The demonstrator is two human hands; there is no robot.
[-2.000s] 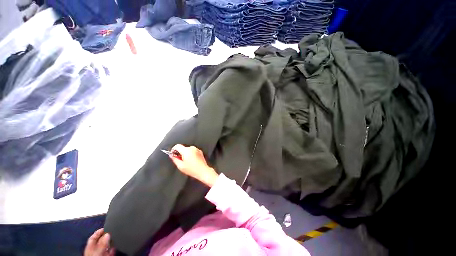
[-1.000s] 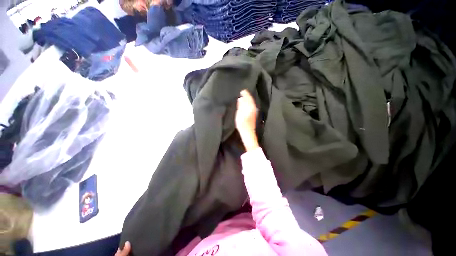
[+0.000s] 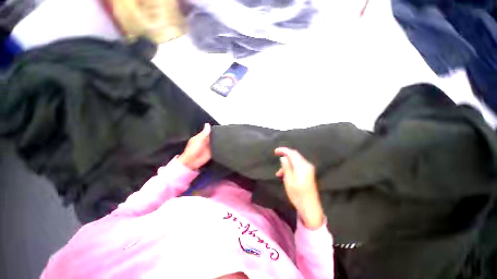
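A dark olive garment [image 3: 349, 158] lies across the table's near edge in front of me, with a narrow end towards the left and a larger crumpled part at the right. My left hand [image 3: 198, 148] pinches the left end of the cloth at its edge. My right hand [image 3: 297, 180] is over the middle of the cloth, fingers curled. Whether it holds a small tool cannot be told. A pale zipper line [image 3: 347, 246] shows at the lower right.
A phone in a dark blue case [image 3: 229, 79] lies on the white table [image 3: 321, 82]. A dark green pile [image 3: 82, 109] is at the left. A yellow-beige bag [image 3: 150, 19] and a whitish plastic bag [image 3: 245, 24] are at the top. Blue denim [image 3: 436, 38] is upper right.
The view has swung left, so the phone and plastic bag sit higher and the left pile shows. My left hand has come into full view. My right hand has come back near the garment's left end.
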